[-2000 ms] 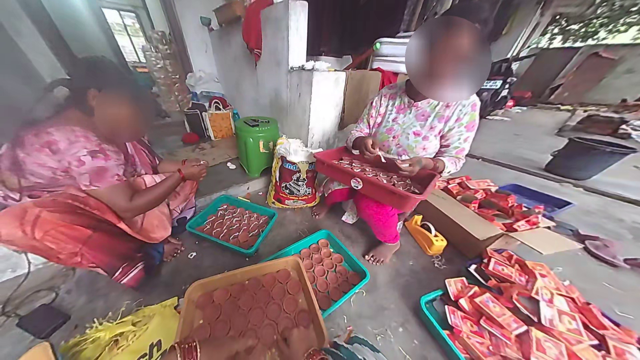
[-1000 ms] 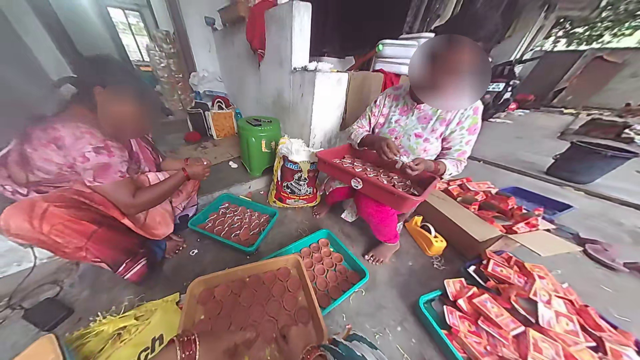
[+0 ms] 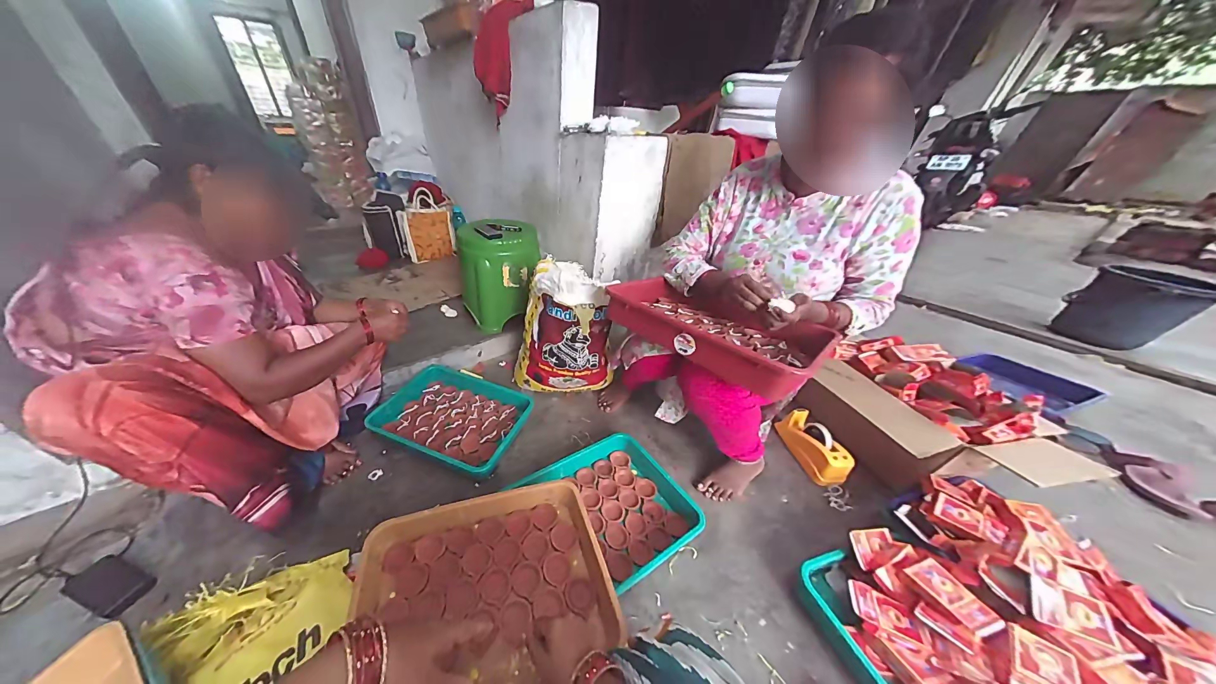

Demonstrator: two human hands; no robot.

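Rows of small round clay lamps (image 3: 508, 560) fill a tan plastic tray (image 3: 375, 546) at the bottom centre. My left hand (image 3: 437, 646), with red and gold bangles at its wrist, lies low over the tray's near part. Beside it, my right hand (image 3: 560, 646) is over the lamps at the near right corner, its wrist also bangled. Both hands are blurred, so whether either one grips a lamp is unclear. Just behind stands a teal tray (image 3: 698, 527) of more clay lamps, partly behind the tan tray.
One person squats left by a teal tray (image 3: 375, 427) of lamps with white wicks. Another holds a red tray (image 3: 703, 356) at centre right. Red packets (image 3: 959, 589) are heaped at right near a cardboard box (image 3: 874, 427) and tape dispenser (image 3: 815, 446). A yellow bag (image 3: 285, 608) lies left.
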